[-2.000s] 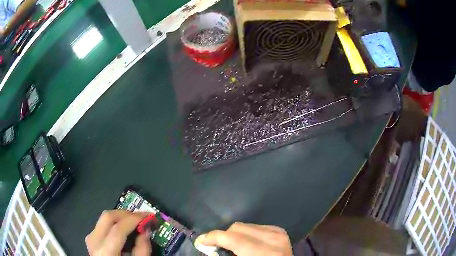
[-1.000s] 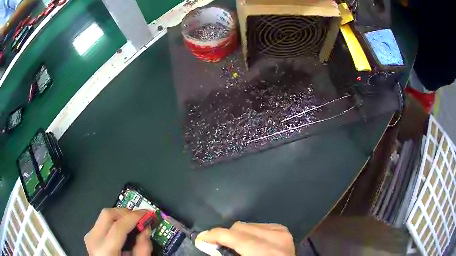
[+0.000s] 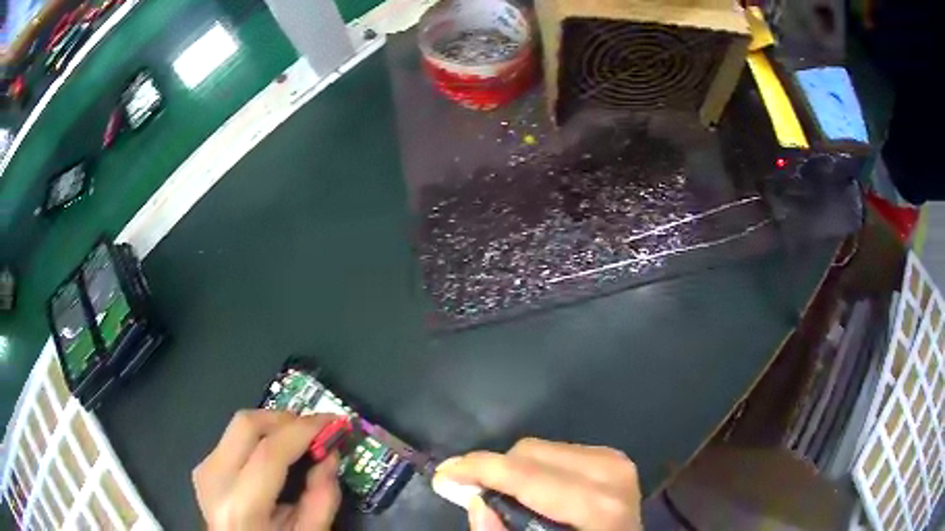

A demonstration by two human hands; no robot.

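A phone board in a black housing (image 3: 378,469), green with silver parts, lies tilted on the dark green bench at the bottom of the view. My left hand (image 3: 267,469) is at its left side, with thumb and fingers closed on a small red-and-black component (image 3: 332,438) over the board. My right hand (image 3: 560,482) holds a soldering iron (image 3: 456,479) by its white collar and black handle. The iron points left to the board beside the component. Whether the tip touches is too blurred to tell.
Stacked phone units (image 3: 106,319) and a white parts tray (image 3: 64,456) stand at the left. Behind lie a spattered mat (image 3: 560,233) with solder wire (image 3: 689,247), a red-rimmed tub (image 3: 479,78), a fan box (image 3: 554,73) and a blue sponge (image 3: 832,104). Spare trays (image 3: 907,415) are right.
The camera view has shifted, so the bench things appear further right and slightly higher. Both hands remain at the board, still holding the red component and the iron. Units on the belt appear shifted too.
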